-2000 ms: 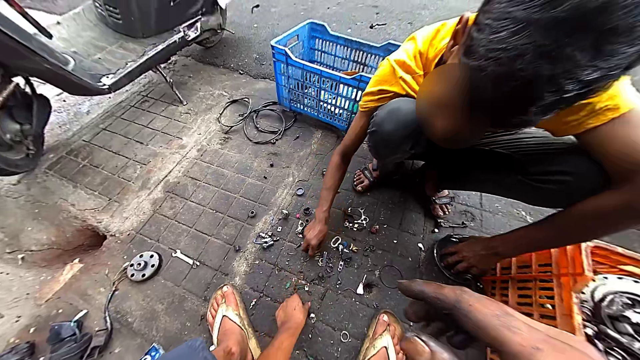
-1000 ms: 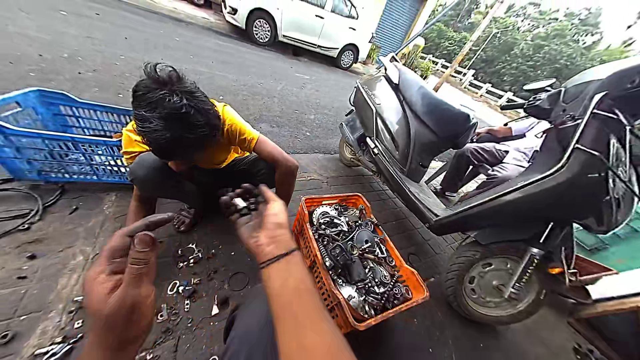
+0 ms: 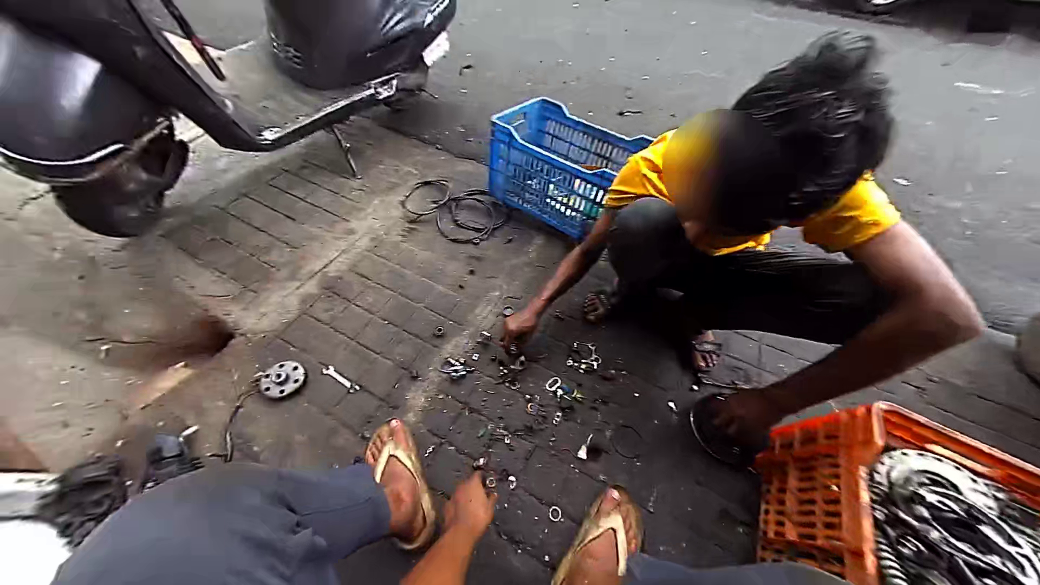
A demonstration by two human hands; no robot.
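My left hand (image 3: 471,502) is low between my sandalled feet, its fingertips down at small metal parts (image 3: 490,481) on the paving; whether it grips one is unclear. My right hand is out of view. Small hardware lies scattered beyond my left hand, including a metal ring (image 3: 555,513) by my right foot and an oval metal link (image 3: 553,383). An open-ended wrench (image 3: 340,379) lies to the left, beside a round metal plate with holes (image 3: 282,379). Across from me, a crouching person in a yellow shirt reaches into the parts with one hand (image 3: 520,327).
An orange plastic crate (image 3: 816,487) full of metal parts stands at lower right. A blue plastic crate (image 3: 532,179) is behind the parts, near coiled black cable (image 3: 467,218). A scooter (image 3: 244,122) stands at upper left. A hole (image 3: 213,333) breaks the ground at left.
The view has swung down and left. My left hand, raised a second ago, is now down at the ground. My right hand, which held small dark parts, has left the view.
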